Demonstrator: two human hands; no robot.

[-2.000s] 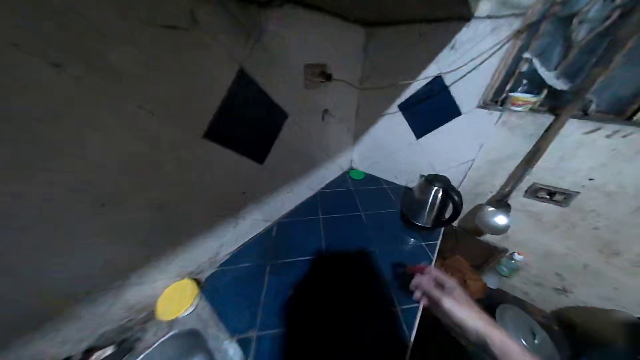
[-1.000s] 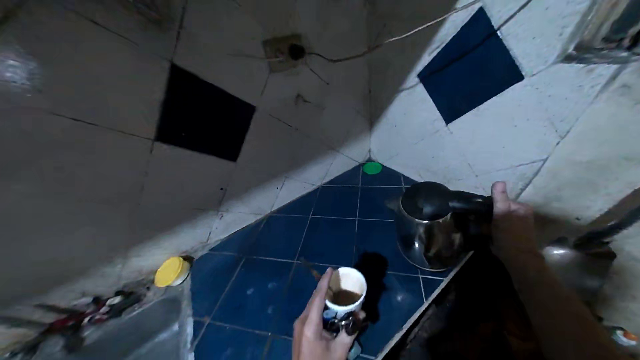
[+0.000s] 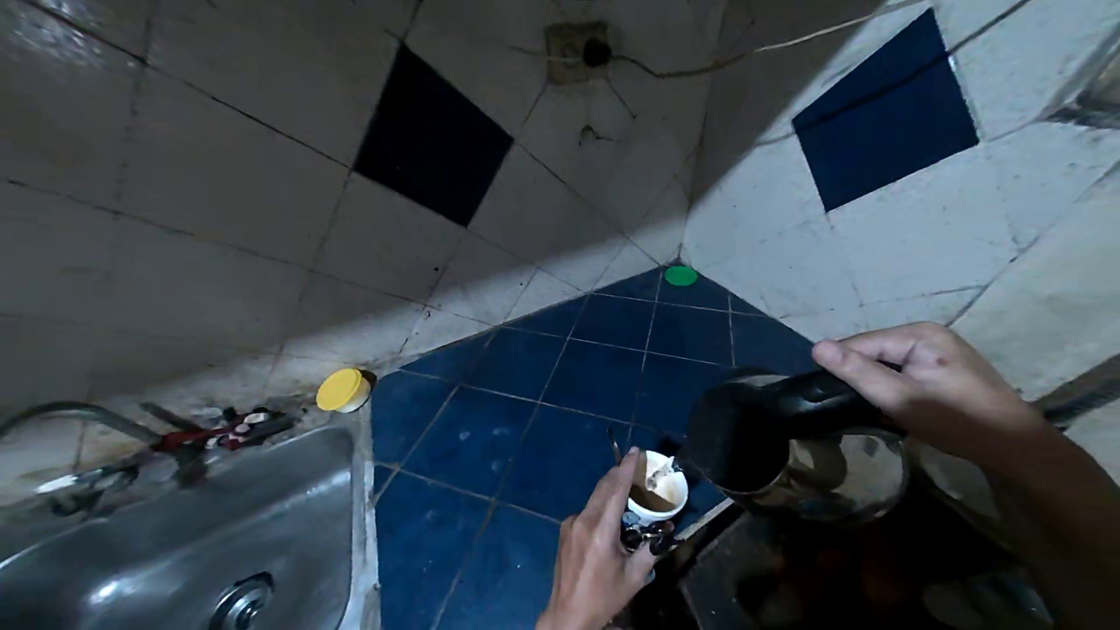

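My right hand (image 3: 927, 376) grips the black handle of a metal electric kettle (image 3: 844, 477), which is tilted with its spout at the rim of a white cup (image 3: 658, 507). My left hand (image 3: 599, 547) holds that cup from its left side, over the blue tiled counter (image 3: 490, 437). Light brown liquid and some pale foam show inside the cup. A thin stick or spoon handle (image 3: 615, 446) stands up by the cup's left rim. The kettle's lid side faces me, and any stream from the spout is too small to tell.
At the left is a steel sink (image 3: 289, 507) with a faucet (image 3: 79, 411). A tub with a yellow lid (image 3: 343, 390) sits by the sink's corner. A green disc (image 3: 681, 276) lies in the counter's back corner. A plugged-in cord (image 3: 665, 74) runs along the wall. Dark stove-like surface lies lower right.
The kettle was upright one second ago and is now tilted against the cup's rim. Two seconds ago it stood on the counter, out of my hand. The view has shifted toward the sink.
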